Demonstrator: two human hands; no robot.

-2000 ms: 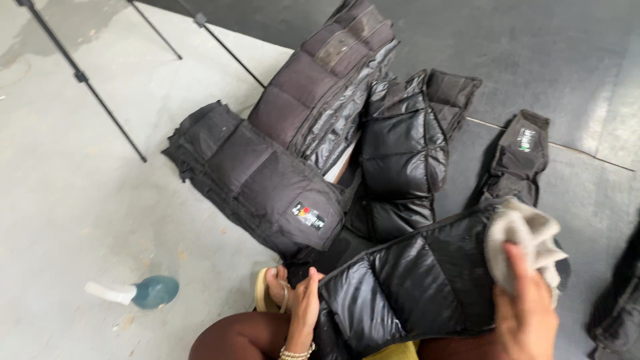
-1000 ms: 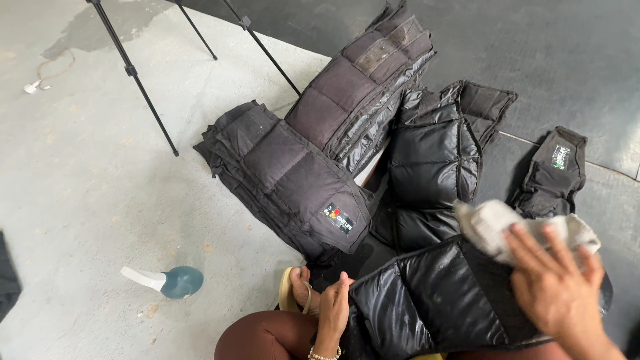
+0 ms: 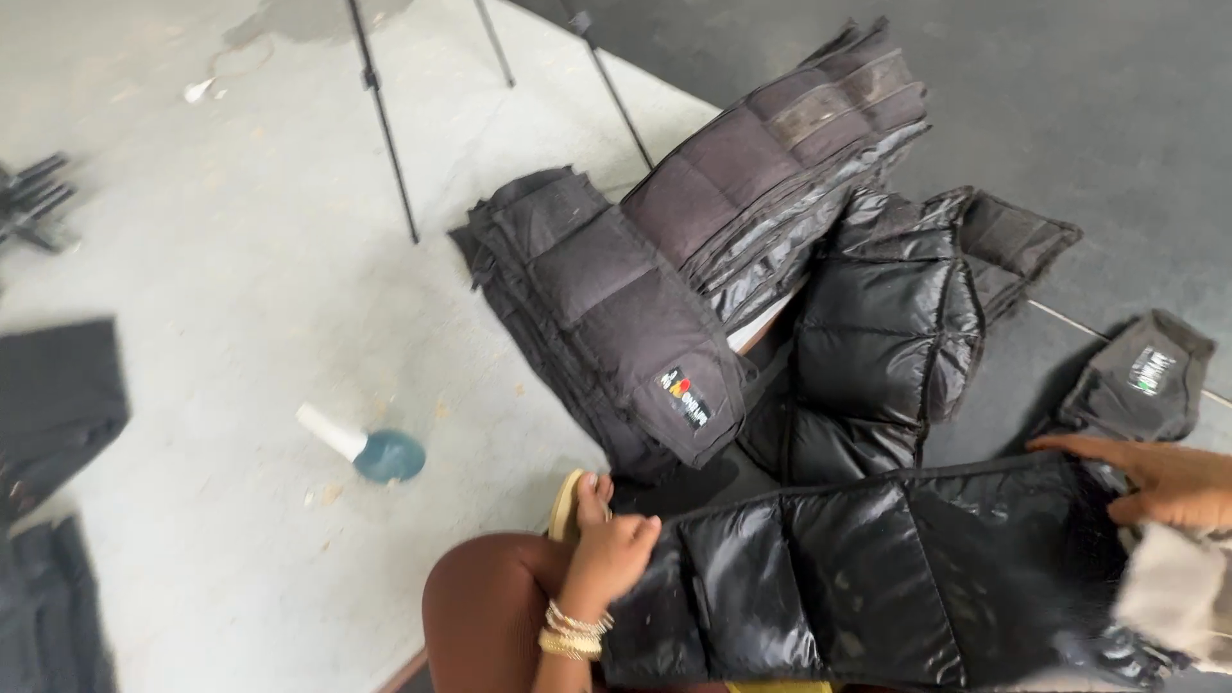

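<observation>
A shiny black quilted pad (image 3: 857,577) lies across my lap at the bottom. My left hand (image 3: 616,553), with bracelets at the wrist, grips its left end. At its right end, my right hand (image 3: 1169,486) has its fingers on the pad's upper edge and a light grey cloth (image 3: 1169,587) in the palm. Beyond the pad are a stack of dark quilted pads with a label (image 3: 616,308), a second stack of brownish-black pads (image 3: 770,144) and a folded shiny black pad (image 3: 871,327).
A blue and white spray bottle or similar container (image 3: 390,455) lies on the pale floor. Thin black tripod legs (image 3: 385,135) stand at the top. A small labelled black pad (image 3: 1145,375) lies at right, and dark fabric (image 3: 58,414) at left.
My right hand, spread over the cloth on the pad a second ago, now sits at the pad's right end, its fingers at the upper edge. My left hand still holds the left end.
</observation>
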